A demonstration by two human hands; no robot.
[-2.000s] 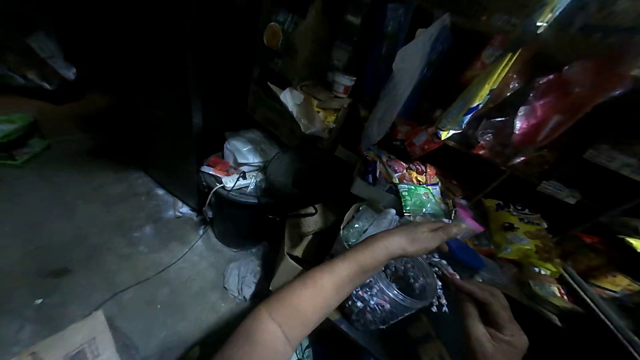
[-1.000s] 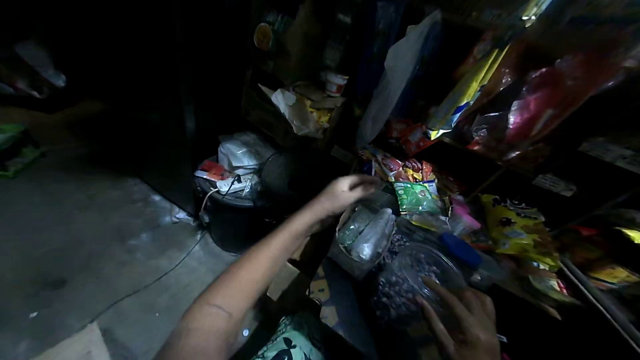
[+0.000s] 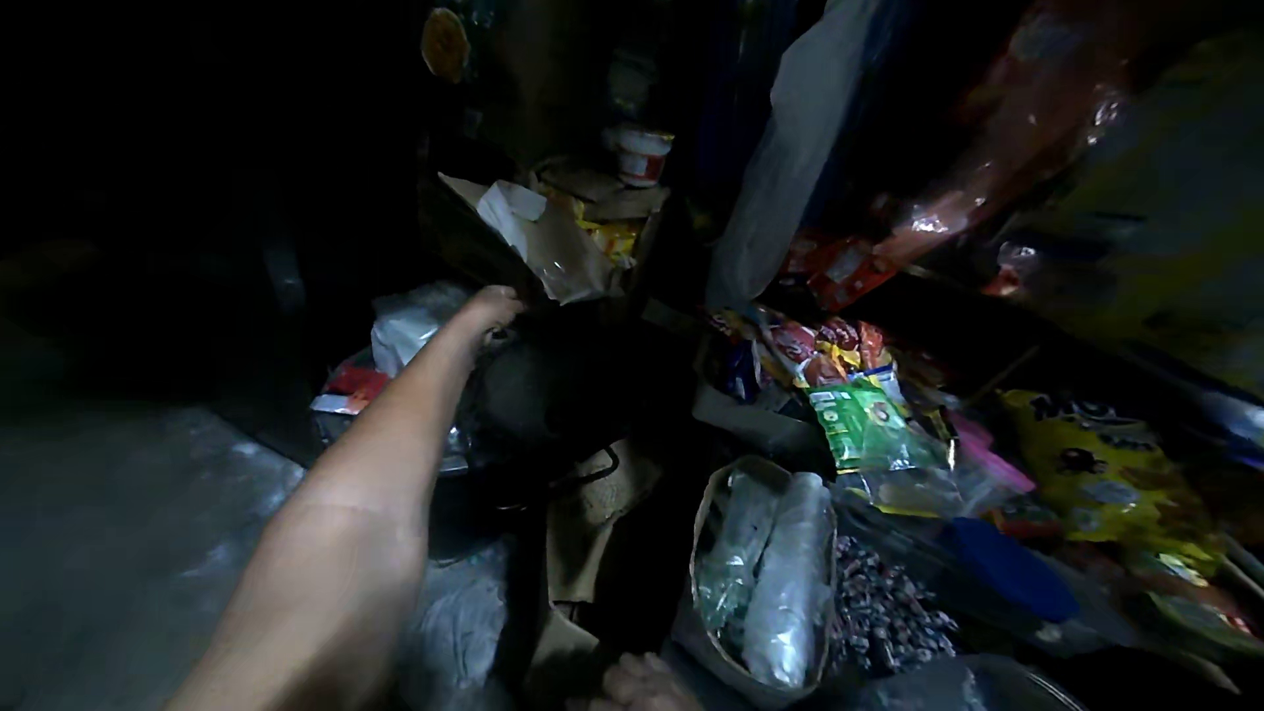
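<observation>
My left hand (image 3: 497,310) reaches forward at left of centre, its fingers curled at the edge of a dark round lid or pan (image 3: 523,385); whether it grips that edge is too dark to tell. Beside my forearm lies a pale plastic bag (image 3: 410,321). Low in the view, only part of my right hand (image 3: 647,683) shows, near a container with rolled clear plastic bags (image 3: 790,583). To the right of that container are many small wrapped candies (image 3: 884,607), with a clear plastic jar (image 3: 973,686) at the bottom edge.
An open cardboard box (image 3: 563,247) with packets stands ahead, a white-and-red cup (image 3: 642,156) behind it. Snack packets, a green one (image 3: 869,425) among them, lie at right near a blue lid (image 3: 1012,570) and a yellow snack bag (image 3: 1106,464). Plastic sheets hang above.
My left hand has moved from the candy jar, past the rolled bags, to the dark round thing at left. My right hand has moved lower, away from the jar. The view has shifted.
</observation>
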